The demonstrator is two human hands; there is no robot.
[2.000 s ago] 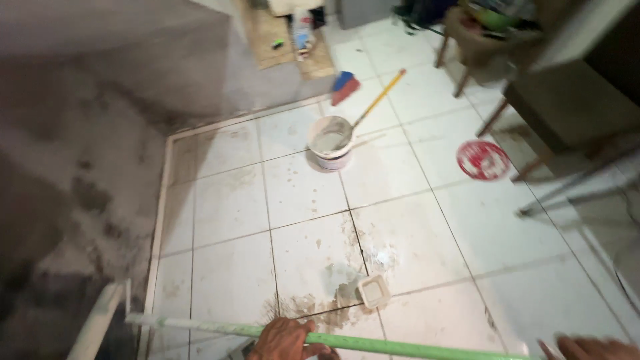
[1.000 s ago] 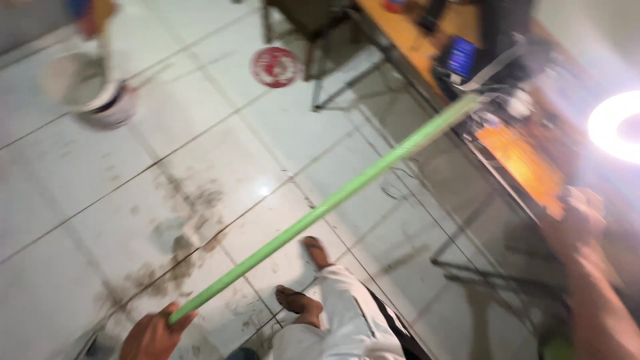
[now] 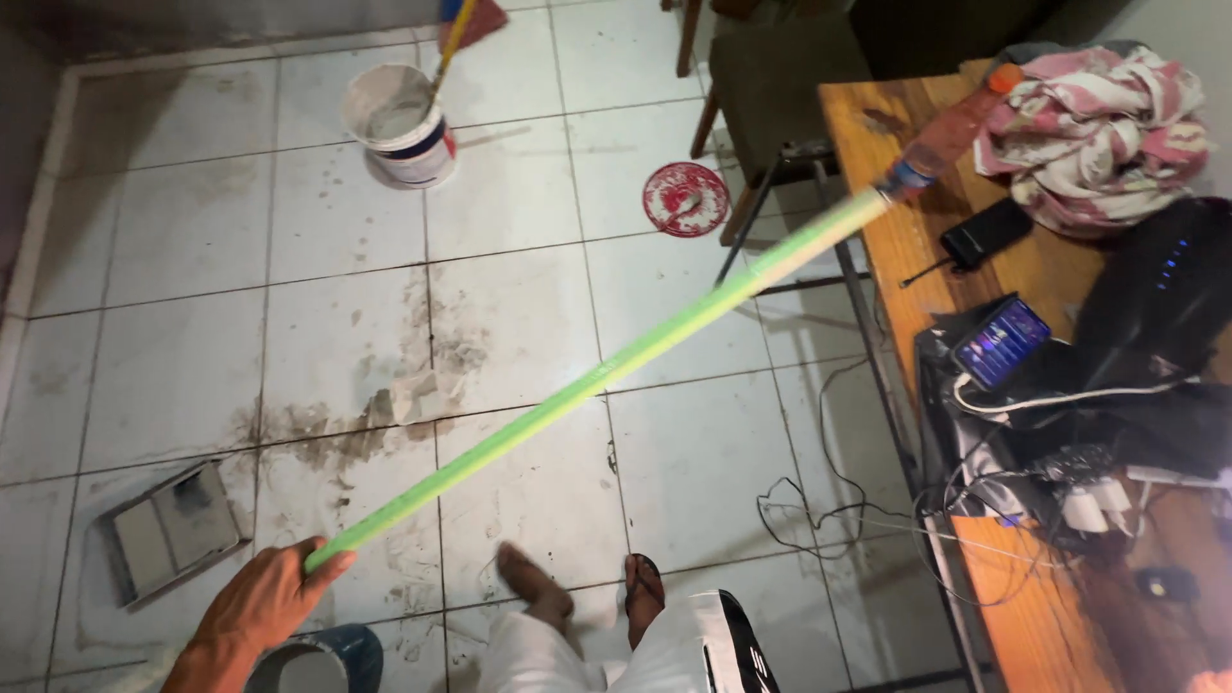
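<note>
My left hand point(image 3: 274, 587) grips the lower end of a long green pole point(image 3: 577, 390) at the lower left. The pole slants up to the right across the view, over the tiled floor, and its far, paler end reaches the edge of a wooden table point(image 3: 890, 298). There it overlaps the blue-labelled end of a plastic bottle point(image 3: 953, 130) with an orange cap; whether they touch I cannot tell. My right hand is out of view. Below my left hand a dark bucket point(image 3: 361, 659) shows partly, and a grey rectangular tray point(image 3: 178, 534) lies beside it on the floor.
A white bucket point(image 3: 414, 154) holds a yellow-handled tool. Near a chair point(image 3: 784, 77) lies a red, splattered lid point(image 3: 685, 199). The table bears a phone point(image 3: 1003, 342), cables, a black bag and a bunched cloth point(image 3: 1107, 135). A loose cable point(image 3: 799, 549) trails over the floor near my feet.
My right hand, seen over the table one second ago, has left the view. My left hand still holds the pole. The view has turned toward the table since two seconds ago.
</note>
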